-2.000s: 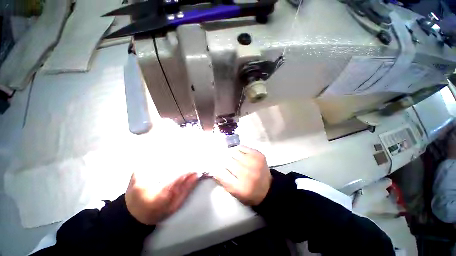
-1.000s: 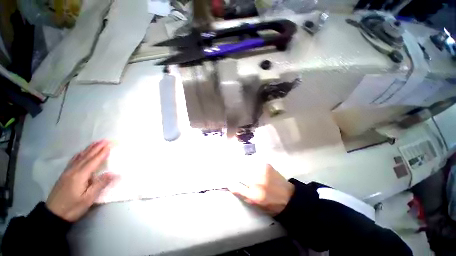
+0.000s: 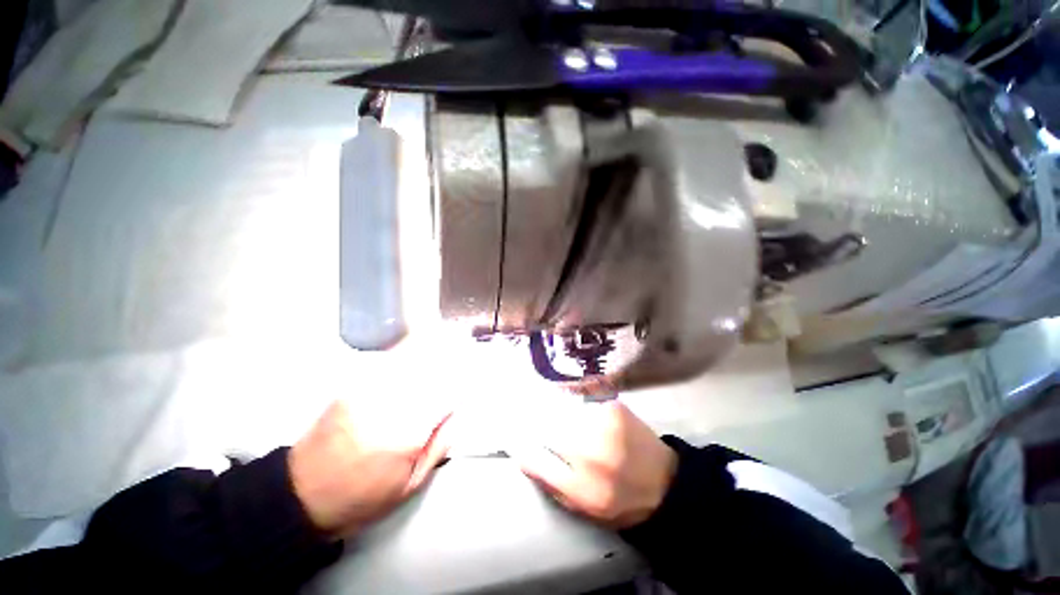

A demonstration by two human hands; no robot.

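Observation:
The cream fabric panel [image 3: 81, 395] lies on the table left of and under the sewing machine head [image 3: 465, 221], washed out by glare near the needle. My left hand [image 3: 360, 465] lies on the fabric at its front edge, below the lamp [image 3: 371, 238]. My right hand [image 3: 610, 465] is on the fabric edge just in front of the presser foot [image 3: 587, 349]. Both hands' fingertips are lost in the glare, so their grip cannot be made out. The thread take-up lever guard [image 3: 697, 256] stands above my right hand.
Thread snips [image 3: 674, 72] with a purple-blue side lie on top of the head. Narrow cream strips [image 3: 198, 58] lie at the far left. A control panel [image 3: 939, 418] is at the right of the bed. Part of a person's clothing [image 3: 997, 494] shows at the right edge.
My left hand has moved right from the far left of the fabric, back close to my right hand. The view has shifted closer to the machine head.

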